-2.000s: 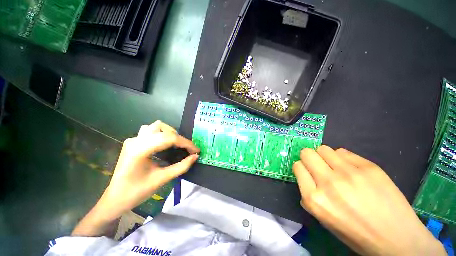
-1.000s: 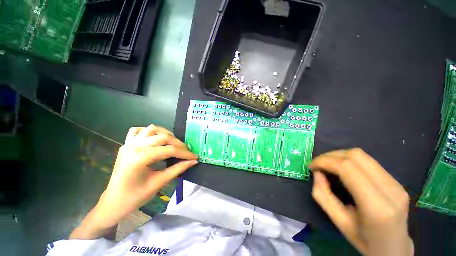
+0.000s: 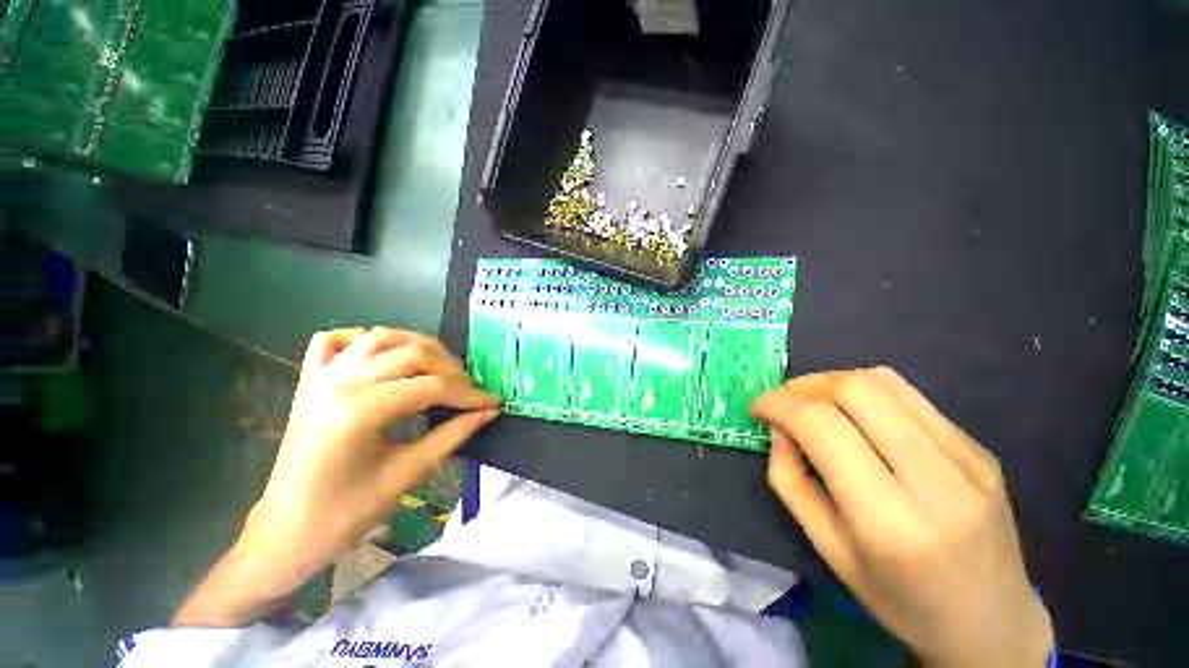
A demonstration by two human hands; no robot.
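Observation:
A green PCB panel (image 3: pixel 602 365) lies flat on the black mat (image 3: pixel 900 248), with rows of round pads along its far edge and rectangular boards below them. My left hand (image 3: pixel 359 450) pinches the panel's near left corner between thumb and fingers. My right hand (image 3: pixel 900 502) has its fingertips on the near right corner. The black component bin (image 3: pixel 756 131) stands just beyond the panel and covers part of its far edge. Small gold and silver components (image 3: pixel 606 225) lie heaped in the bin's near left part.
A fanned PCB stack (image 3: pixel 1145 457) lies at the far right. A large PCB stack (image 3: pixel 111 78) and a black slotted tray (image 3: pixel 342 85) are at the upper left. A dark flat rectangle (image 3: pixel 154 265) lies at the left table edge. A white sleeve (image 3: pixel 222 646) shows below.
My right hand came off the panel's right corner and is back on it. My left hand stays at the left corner. The panel, bin and mat have shifted left in view.

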